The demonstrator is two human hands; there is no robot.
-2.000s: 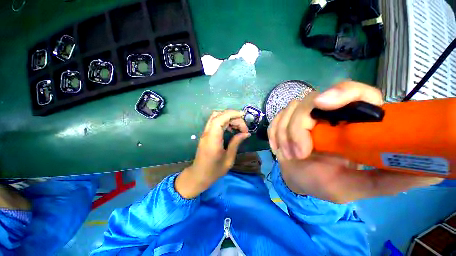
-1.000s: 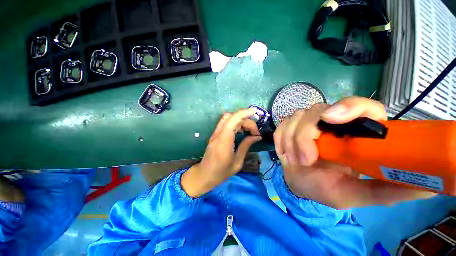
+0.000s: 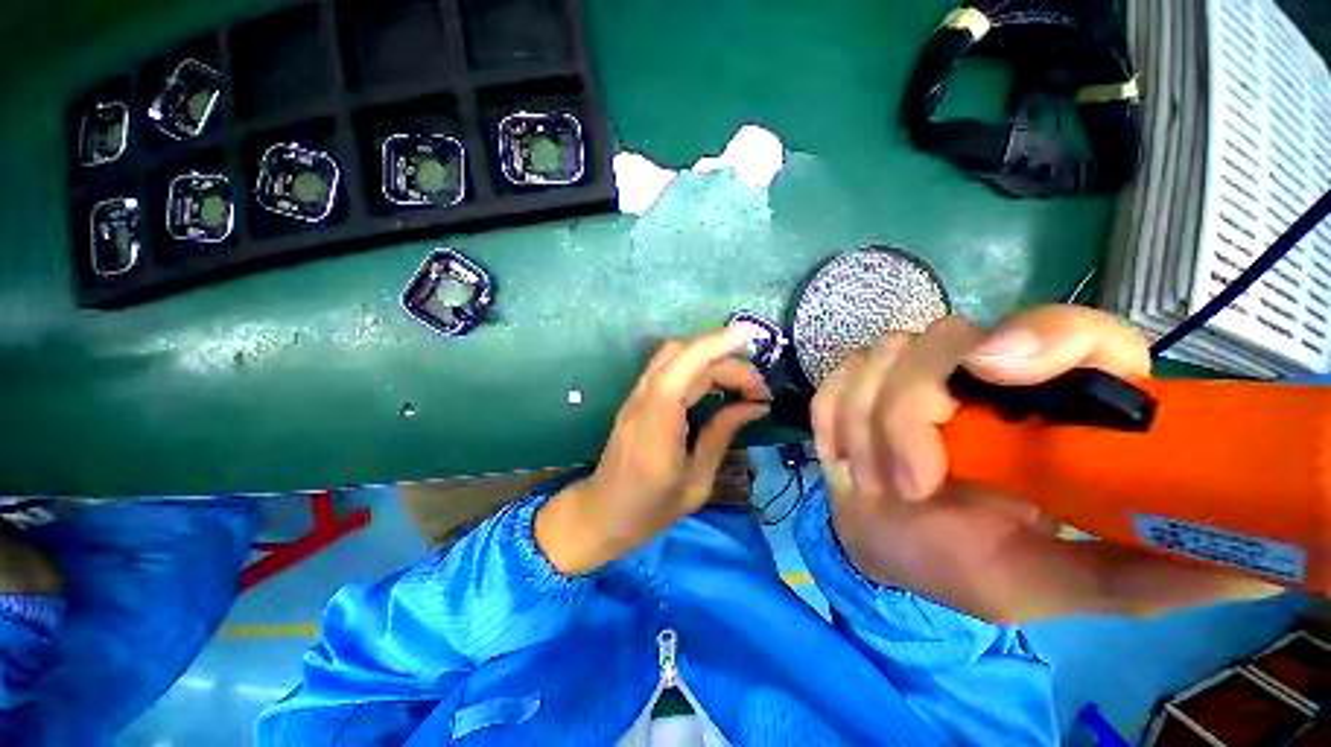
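Observation:
My right hand (image 3: 934,453) grips the orange electric screwdriver (image 3: 1212,467) by its front end, with the black lever under the thumb side. My left hand (image 3: 657,445) has its thumb and index finger at a small watch case assembly (image 3: 759,339), which lies at the fingertips beside the screw dish; the fingers partly hide it. The screwdriver's dark tip points left toward the left fingertips. The round screw dish (image 3: 867,314) with its grainy silver surface is just behind my right fingers. Another watch case (image 3: 448,292) lies on the green mat in front of the foam tray.
The black foam tray (image 3: 350,216) at the back left holds several watch cases. White scraps (image 3: 756,155) lie beside it. A coiled black strap (image 3: 1022,153) and stacked slotted trays (image 3: 1258,175) are at the back right. Another person's blue sleeve (image 3: 132,598) shows at the lower left.
The view has shifted slightly. The watch case at my left fingertips has tilted and is more covered than two seconds ago. The screwdriver in my right hand has moved slightly down and right.

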